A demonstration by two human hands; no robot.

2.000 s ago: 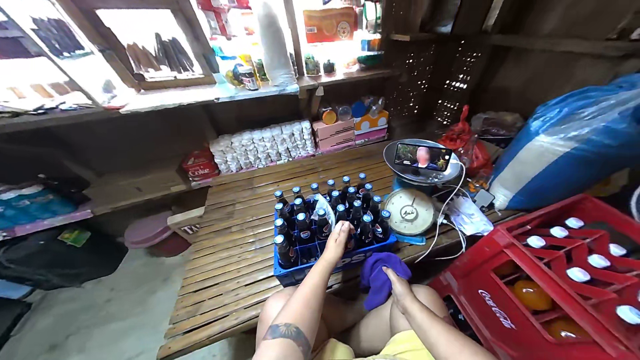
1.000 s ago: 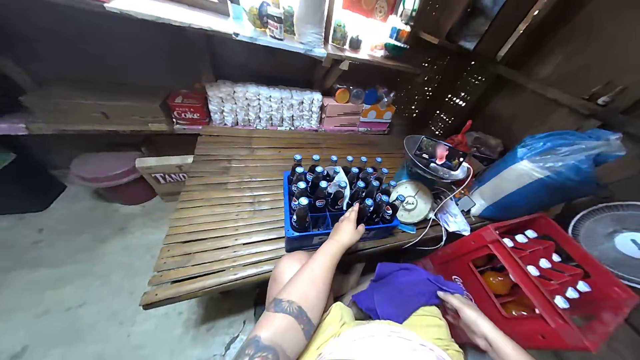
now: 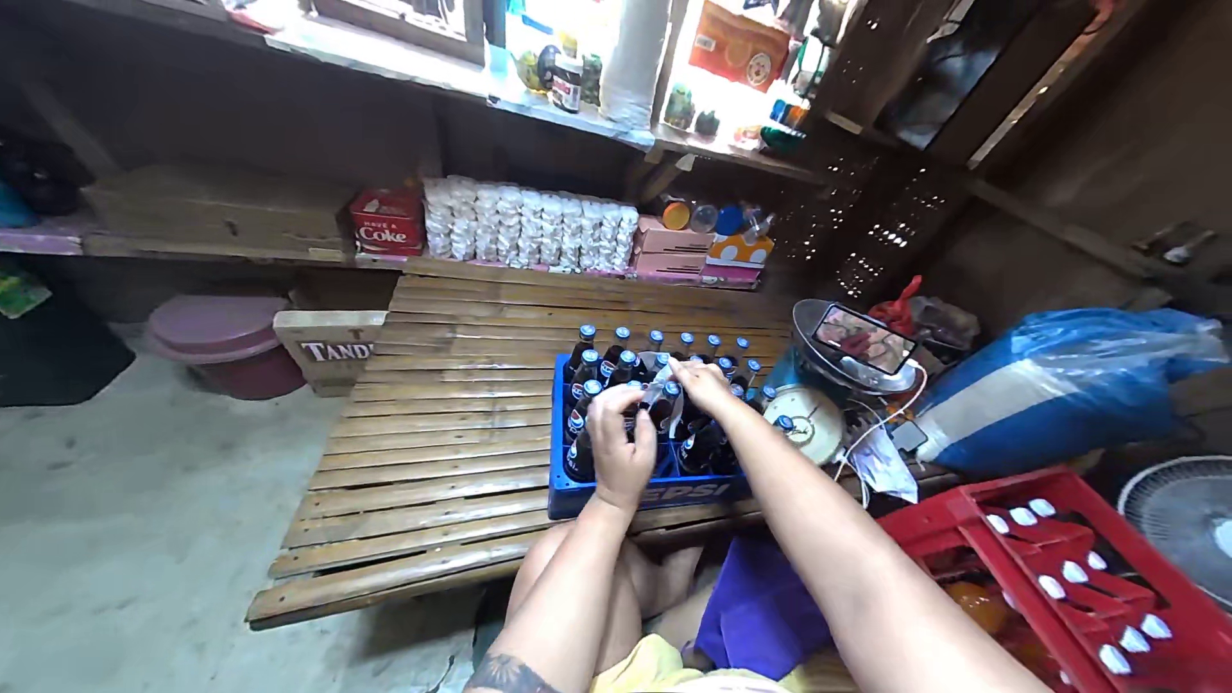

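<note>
A blue plastic Pepsi crate (image 3: 568, 496) holds several dark glass bottles with blue caps and stands on the bamboo-slat bench (image 3: 462, 385). My left hand (image 3: 621, 443) is over the crate's front left part, thumb and fingers apart, beside the bottles. Over the middle is my right hand (image 3: 701, 383), its fingers at a piece of clear or whitish plastic (image 3: 657, 387) among the bottle necks; whether it grips the plastic or a bottle is not plain. A purple cloth (image 3: 760, 611) lies across my lap, touched by neither hand.
Right of the crate are a round dial scale (image 3: 808, 423) and a phone (image 3: 864, 339) with a white cable. A red crate (image 3: 1039, 558) of white-capped bottles stands at the right, near a blue plastic sack (image 3: 1059, 385) and a fan (image 3: 1189, 520). Packed goods (image 3: 529, 226) line the shelf behind.
My right hand has left the purple cloth and reached over the blue crate. My left hand has moved to the crate's left part. The cloth now lies loose on my lap.
</note>
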